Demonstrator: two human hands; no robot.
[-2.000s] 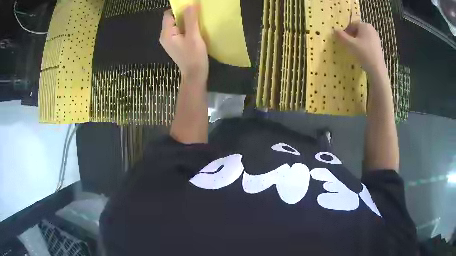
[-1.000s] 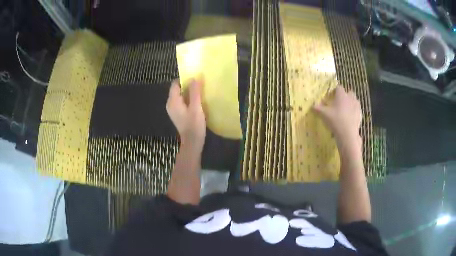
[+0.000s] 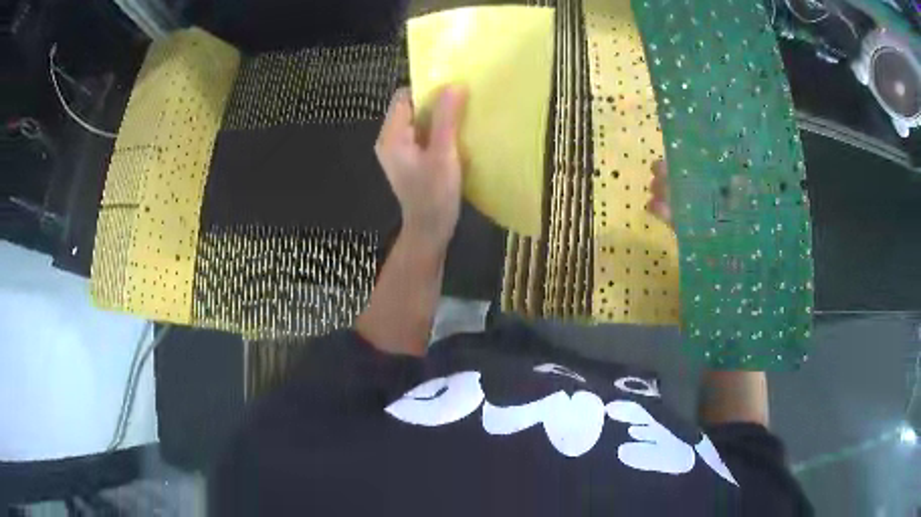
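My left hand [image 3: 424, 167] grips a plain yellow sheet [image 3: 495, 111] by its left side, thumb on its face. A long green board panel [image 3: 735, 182] with rows of small shiny parts stands tilted at the right. My right hand [image 3: 659, 192] is mostly hidden behind it; only fingertips show at its left edge, and my forearm comes out below. The fingers seem to hold the panel. A yellow dotted board face [image 3: 631, 172] lies just left of the green panel, beside several standing board edges [image 3: 571, 202].
At the left stand another yellow dotted board [image 3: 172, 182] and a comb-like row of board edges [image 3: 288, 278], with a black band [image 3: 288, 180] across it. A round white-rimmed part [image 3: 895, 81] is at the far right. A thin cable [image 3: 69, 101] hangs upper left.
A green panel face now shows at the right, covering most of my right hand, where yellow board faces showed before. My left hand and the yellow sheet have moved right and up in view.
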